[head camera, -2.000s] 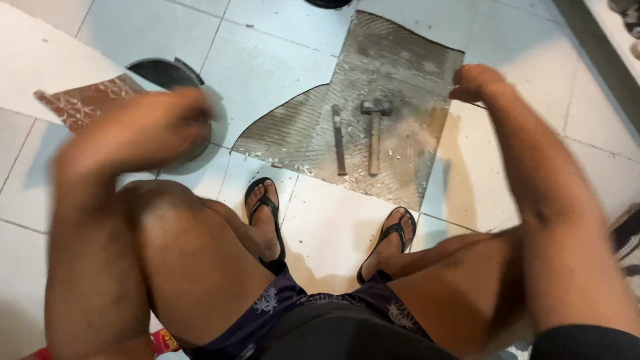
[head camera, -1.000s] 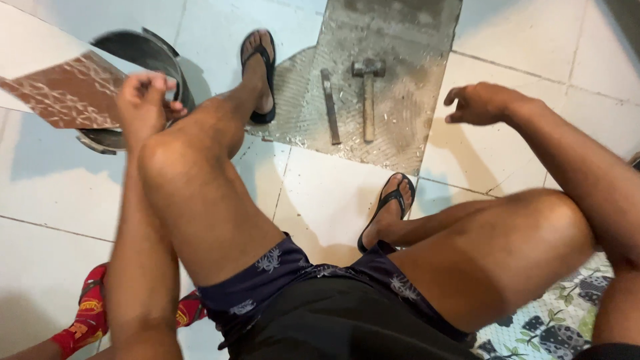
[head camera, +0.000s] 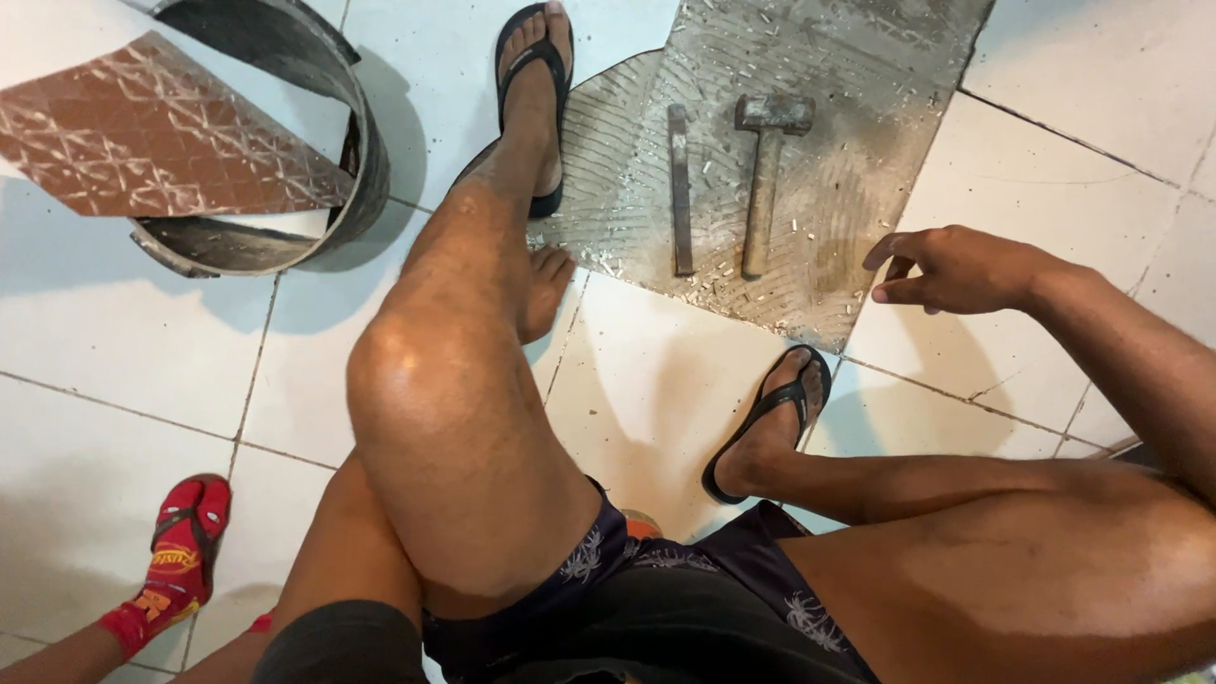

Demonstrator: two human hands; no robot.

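Observation:
My right hand [head camera: 936, 271] hangs over the right edge of the exposed floor patch [head camera: 845, 190], fingers bent and apart, with nothing in it. My left arm passes beneath my left thigh. Part of my left hand [head camera: 546, 290] shows behind the shin, near the patch's lower left edge; whether it holds anything is hidden. A club hammer [head camera: 763, 190] with a wooden handle lies on the ridged mortar, its head away from me. Just left of it lies a flat metal chisel or bar [head camera: 680, 190]. Small pale chips are scattered around both tools.
At the upper left, a broken brown-backed tile [head camera: 180, 142] leans in a round black container [head camera: 372, 180]. My sandalled left foot [head camera: 534, 95] stands beside the patch, my right foot [head camera: 784, 408] at its near corner. Another person's foot in a red sock [head camera: 185, 541] is at lower left.
My left hand has moved from near the container to behind my left shin. My left foot has moved forward since the earliest frame. The hammer and flat metal piece still lie on the patch.

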